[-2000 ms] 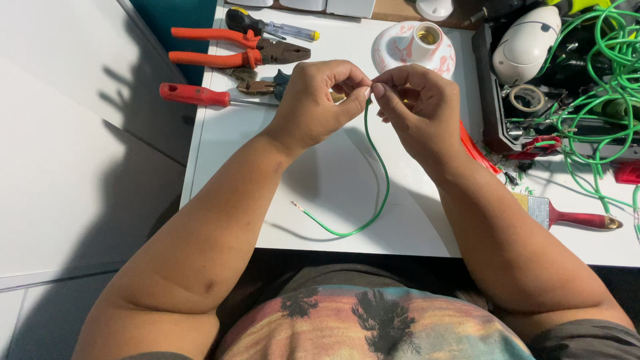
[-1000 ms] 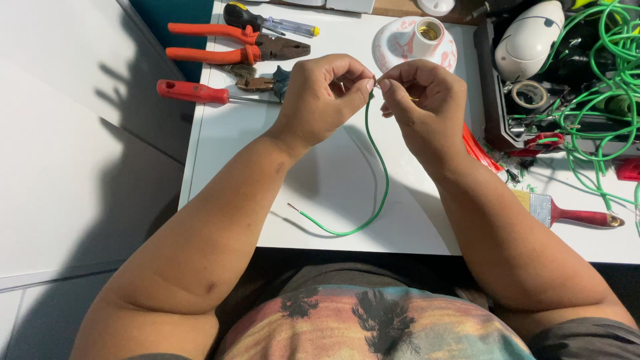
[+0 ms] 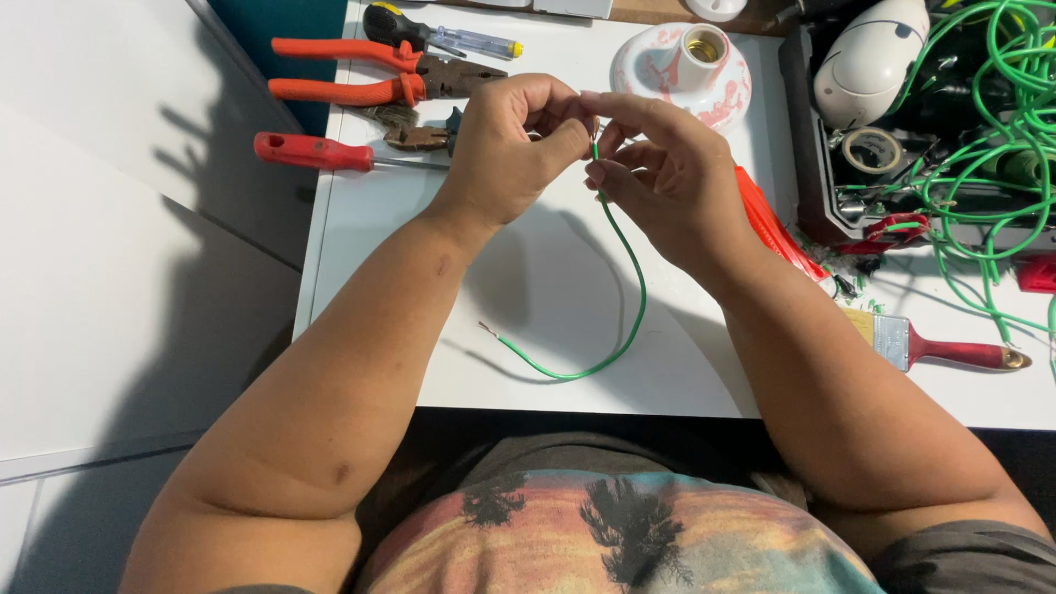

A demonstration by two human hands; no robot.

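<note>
A green insulated wire (image 3: pixel 642 289) hangs in a curve from my fingers, and its lower end shows bare copper strands above the white tabletop. My left hand (image 3: pixel 528 136) pinches the bare upper end of the wire between thumb and fingers. Close against it, my right hand (image 3: pixel 660 165) has its thumb and fingers around the wire just below, where the green insulation begins. The fingertips of both hands meet near the stripped copper, which they partly hide. Behind the right hand stands a white lamp holder (image 3: pixel 681 74) with reddish marks on its round base.
Orange-handled pliers (image 3: pixel 355 89), a red screwdriver (image 3: pixel 313 152), a black-handled screwdriver (image 3: pixel 396 26) and cutting pliers (image 3: pixel 421 137) lie left. At right are an open toolbox (image 3: pixel 813 181) with tape (image 3: pixel 872 152), a white camera-like device (image 3: pixel 870 62), coiled green wire (image 3: pixel 990 148) and a paintbrush (image 3: pixel 957 351).
The right hand's fingers have spread, with its thumb now lower along the wire. The left hand stays at the wire's upper end.
</note>
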